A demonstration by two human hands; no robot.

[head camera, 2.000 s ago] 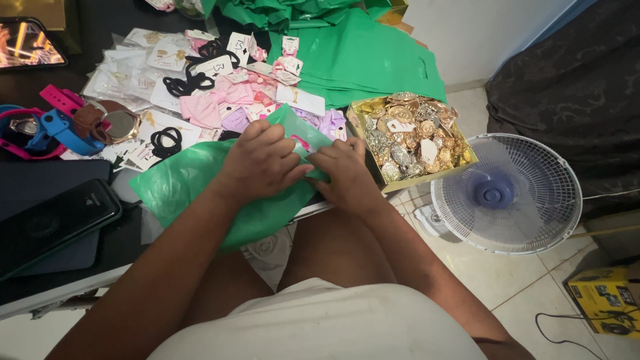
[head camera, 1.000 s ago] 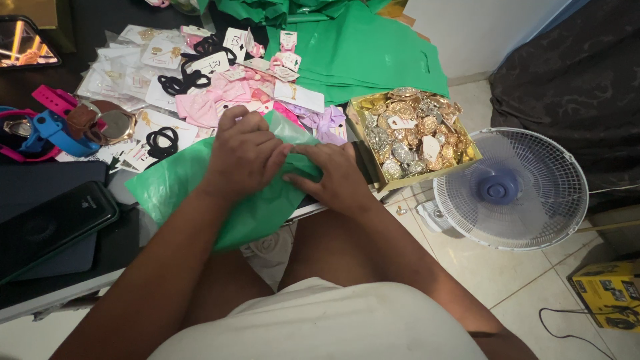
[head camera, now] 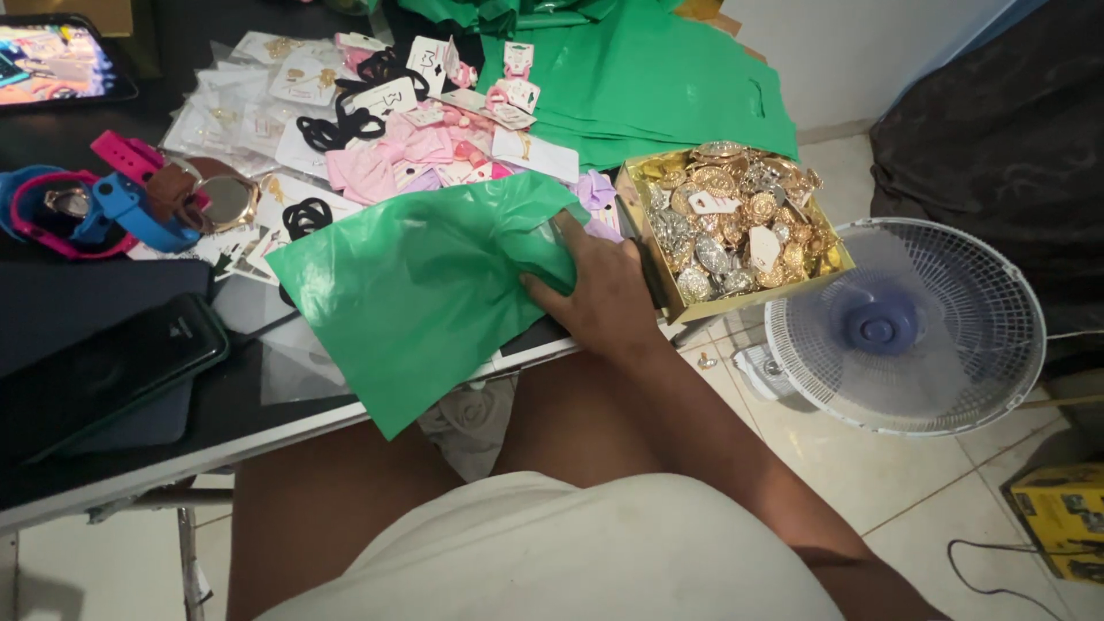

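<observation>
My right hand point(head camera: 604, 289) grips the upper right part of a green plastic bag point(head camera: 414, 293), thumb in front and fingers behind, partly hidden by the plastic. The bag hangs over the table's front edge and covers part of a pile of hair accessories, with a pink fabric bow point(head camera: 392, 155) and black hair ties point(head camera: 345, 125) behind it. Close by my right hand, a gold cardboard box point(head camera: 742, 302) holds many gold and silver metal ornaments point(head camera: 724, 194). My left hand is out of view.
Flat green plastic bags point(head camera: 638, 86) lie at the back. Wristwatches point(head camera: 228, 198), a dark phone point(head camera: 112, 371) and clear packets point(head camera: 233, 121) are on the left; another phone point(head camera: 52, 60) is lit. A white fan point(head camera: 906, 323) stands right of the table, near a yellow box point(head camera: 1061, 517).
My left hand was at the green bag beside my right hand and has left the view. The bag now lies more spread out, held by my right hand alone.
</observation>
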